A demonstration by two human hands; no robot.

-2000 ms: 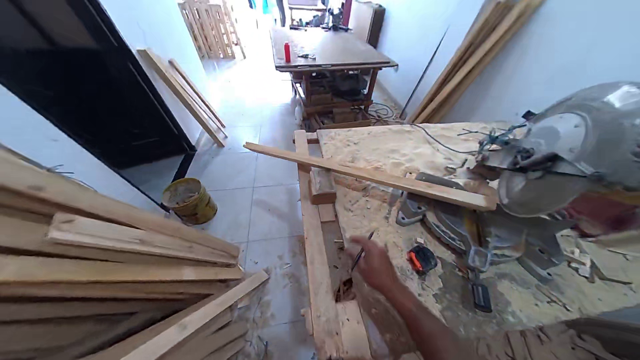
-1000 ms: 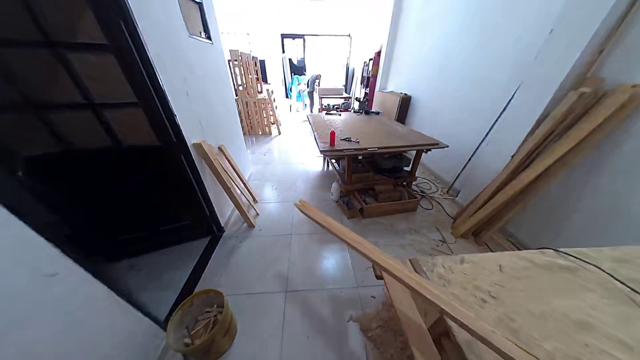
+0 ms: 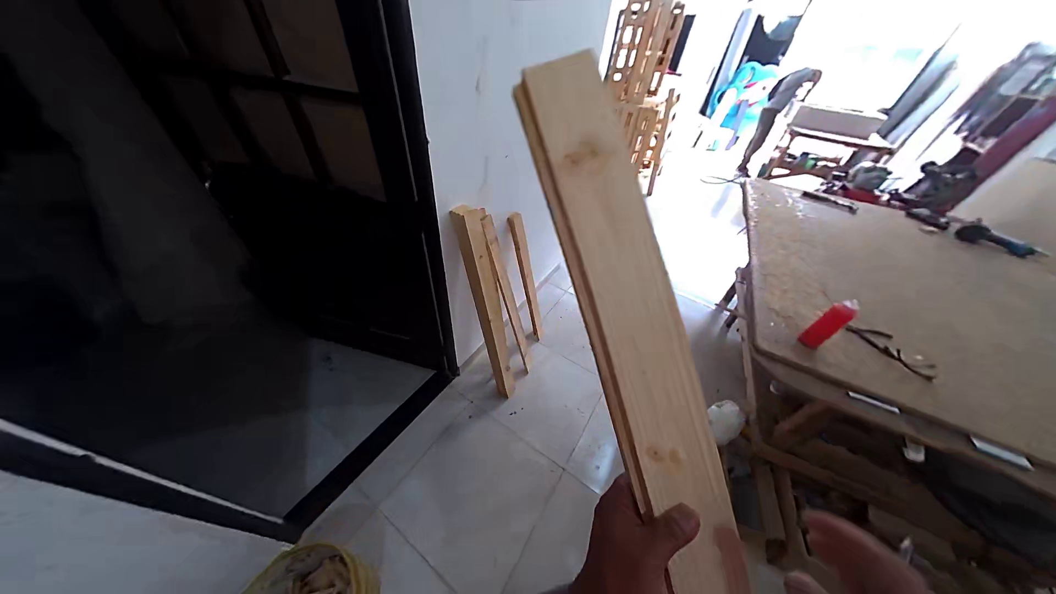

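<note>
A long, pale wooden board [image 3: 631,305] with knots and a stepped edge rises from the bottom of the view, tilted to the left at its top. My left hand [image 3: 639,536] grips it near the lower end, thumb across its face. My right hand [image 3: 858,557] is blurred at the bottom right, just right of the board, with its fingers apart and nothing seen in it. The board's lowest end is cut off by the frame.
Wooden strips [image 3: 487,305] lean against the white wall beside a dark door [image 3: 330,165]. A yellow bucket [image 3: 363,569] of offcuts stands below. At right, a workbench [image 3: 907,289] bears a red bottle [image 3: 828,323] and tools. A person [image 3: 775,115] bends over farther back.
The view has moved away from the sawdust-covered bench toward the door and workbench. The board is now upright in my left hand. My right hand no longer holds the dark tool seen two seconds ago.
</note>
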